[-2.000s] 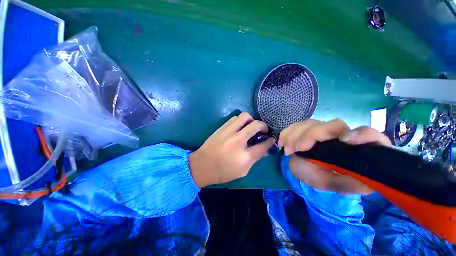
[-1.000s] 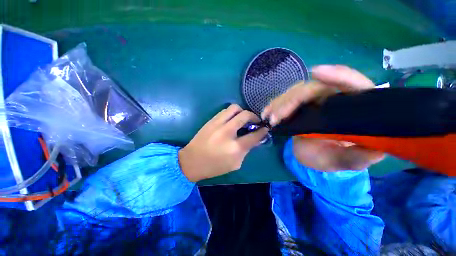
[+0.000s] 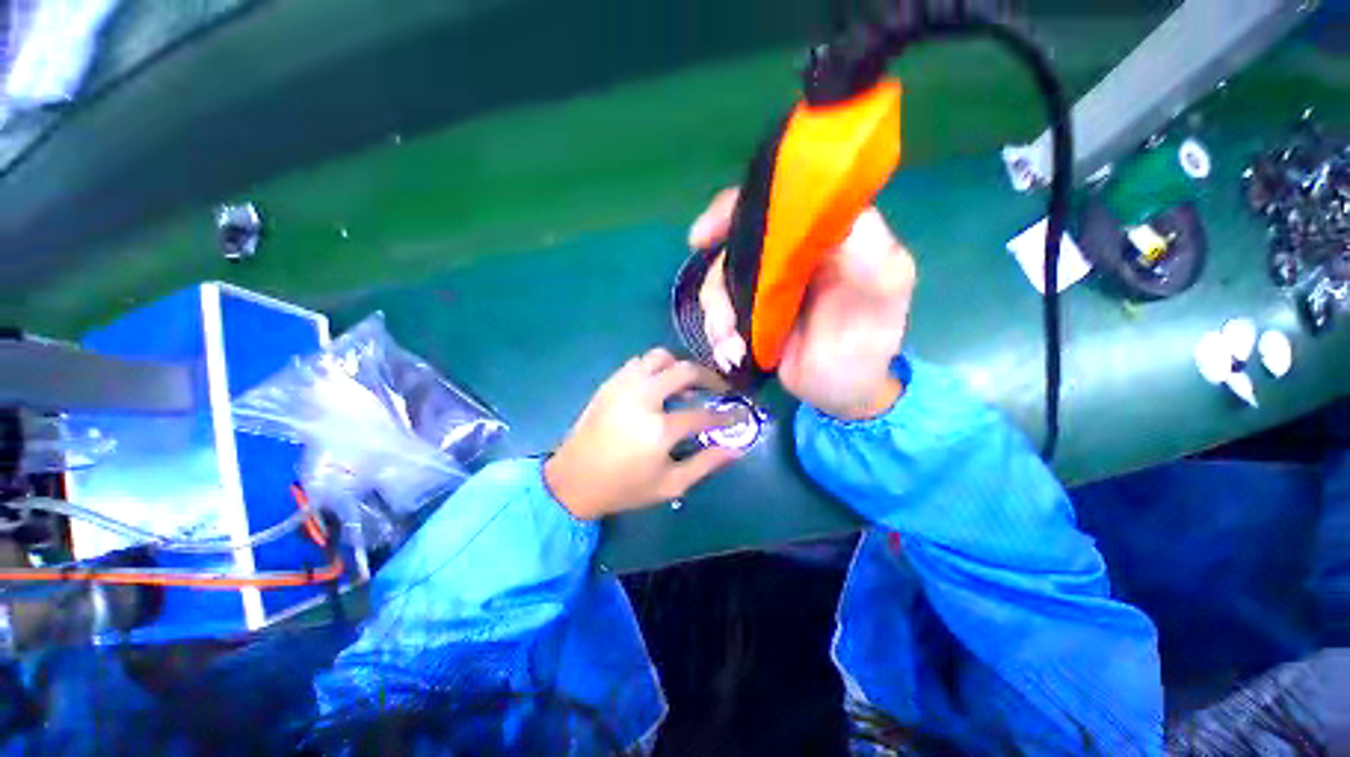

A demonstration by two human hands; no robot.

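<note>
My left hand (image 3: 625,441) holds a small round unit (image 3: 733,425) with a silvery ring between thumb and fingers, low over the bench's near edge. My right hand (image 3: 851,303) grips the black-and-orange electric screwdriver (image 3: 822,185), which stands steeply with its front end down beside the unit. The bit is hidden, so I cannot tell whether it touches the unit. The black cord (image 3: 1060,192) loops from its top down the right side. The screw dish (image 3: 690,303) lies behind my right hand, mostly covered by it.
A clear plastic bag (image 3: 388,429) lies at left against a blue box (image 3: 156,444) with orange and clear tubes. At right are a grey metal bar (image 3: 1147,89), white paper (image 3: 1048,255), a dark round tray (image 3: 1184,263), loose parts (image 3: 1303,200) and white ovals (image 3: 1226,355). Another unit (image 3: 239,228) lies far left.
The view has shifted and turned. The screwdriver has swung from lying to the right to standing steeply, and its cord now shows. The unit now shows its silvery ring face.
</note>
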